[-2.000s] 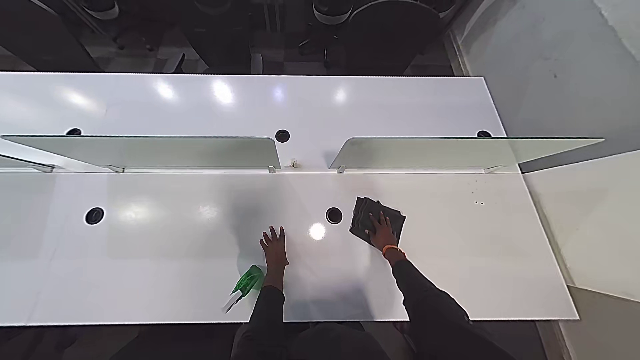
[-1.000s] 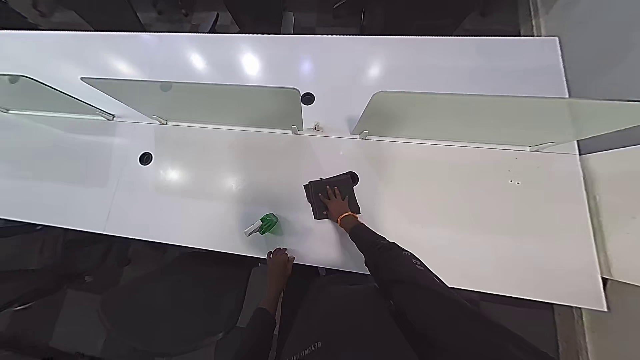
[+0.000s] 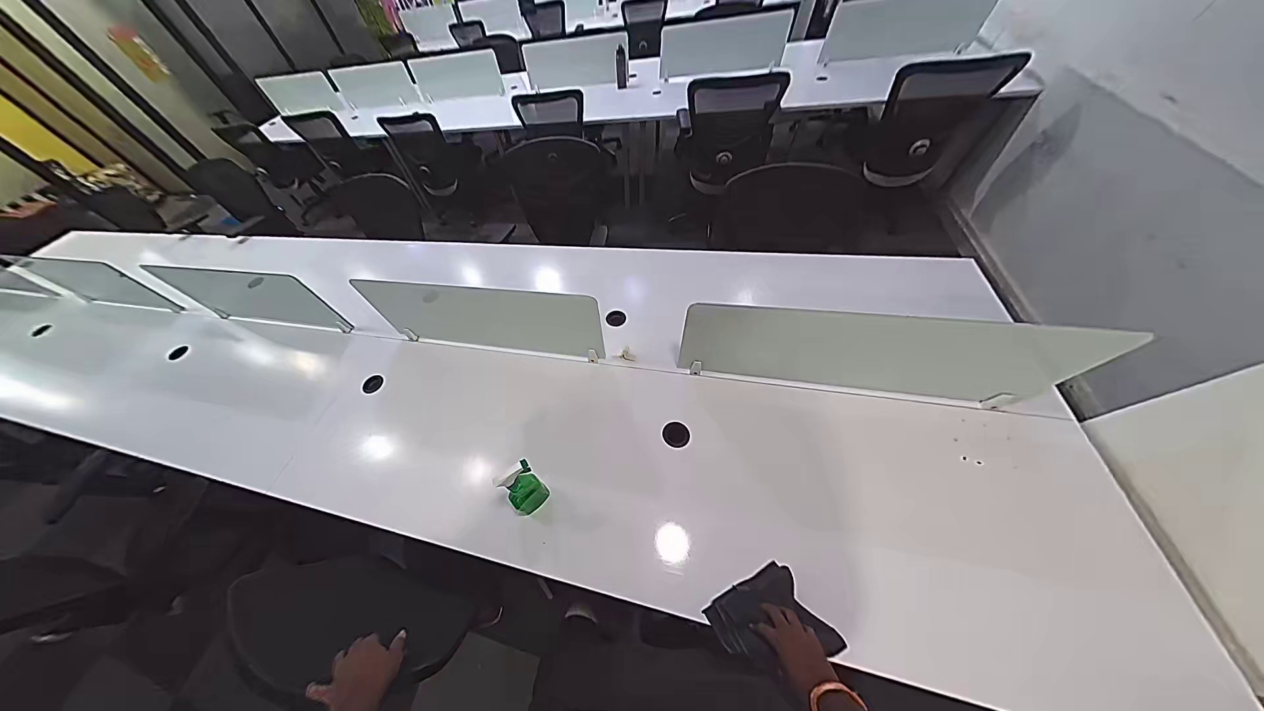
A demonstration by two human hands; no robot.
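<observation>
My right hand (image 3: 793,647), with an orange band at the wrist, lies on a dark folded cloth (image 3: 755,610) at the near edge of the white table (image 3: 918,533); part of the cloth reaches over the edge. My left hand (image 3: 363,673) is off the table, above a dark chair seat, its fingers apart and nothing in it. A green spray bottle (image 3: 528,492) with a white nozzle rests on the tabletop, left of the cloth.
Frosted divider panels (image 3: 889,355) run along the middle of the table. Round black cable grommets (image 3: 675,434) are set in its top. A dark chair (image 3: 346,617) stands at the near left. Beyond are mesh office chairs (image 3: 736,123) and another row of desks. A grey wall is at the right.
My right hand and the cloth have moved from beside the black grommet to the table's near edge. My left hand, on the table two seconds ago, is now off it. The view has tilted up.
</observation>
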